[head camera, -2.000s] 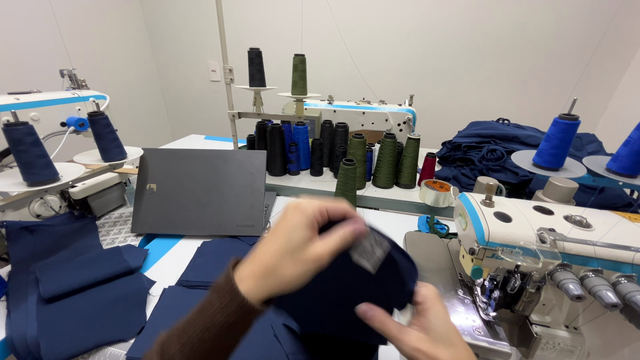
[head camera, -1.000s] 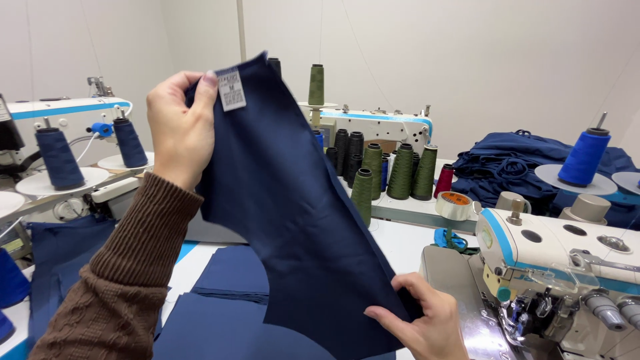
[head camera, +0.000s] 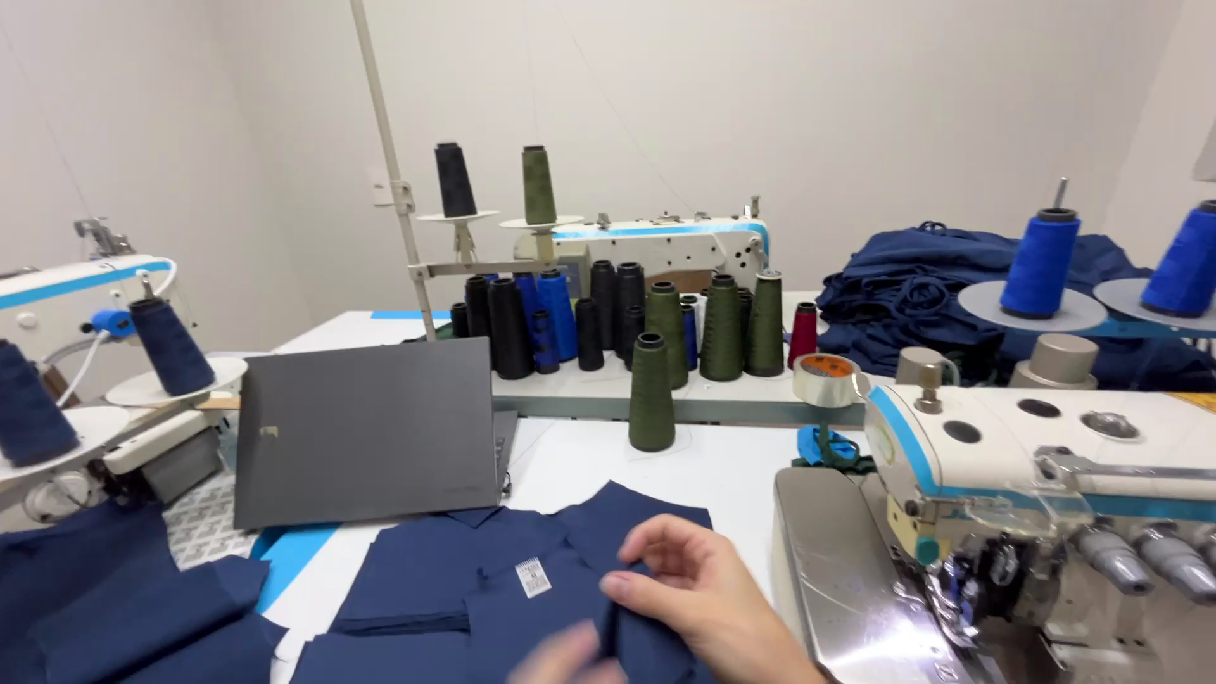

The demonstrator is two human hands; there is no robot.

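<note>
Near the bottom centre, navy cut fabric pieces (head camera: 513, 622) lie on the white table, one with a small white printed label (head camera: 533, 577). My right hand (head camera: 703, 594) pinches a folded edge of navy fabric between thumb and fingers, just right of the label. My left hand (head camera: 570, 657) is blurred at the bottom edge, over the same fabric; whether it grips anything cannot be told. Left of these, stacked navy pieces (head camera: 408, 579) lie below a dark grey laptop (head camera: 366, 432).
An overlock sewing machine (head camera: 1026, 475) stands at right, its metal plate (head camera: 836, 570) beside my right hand. A green thread cone (head camera: 652, 394) stands behind the fabric, with more cones, a tape roll (head camera: 826, 378) and heaped navy fabric (head camera: 921, 294) beyond. More navy pieces (head camera: 123, 608) lie at left.
The navy piece that both hands held up a second ago is down at the table. My left hand has come down from the upper left, and the laptop is in fuller view again.
</note>
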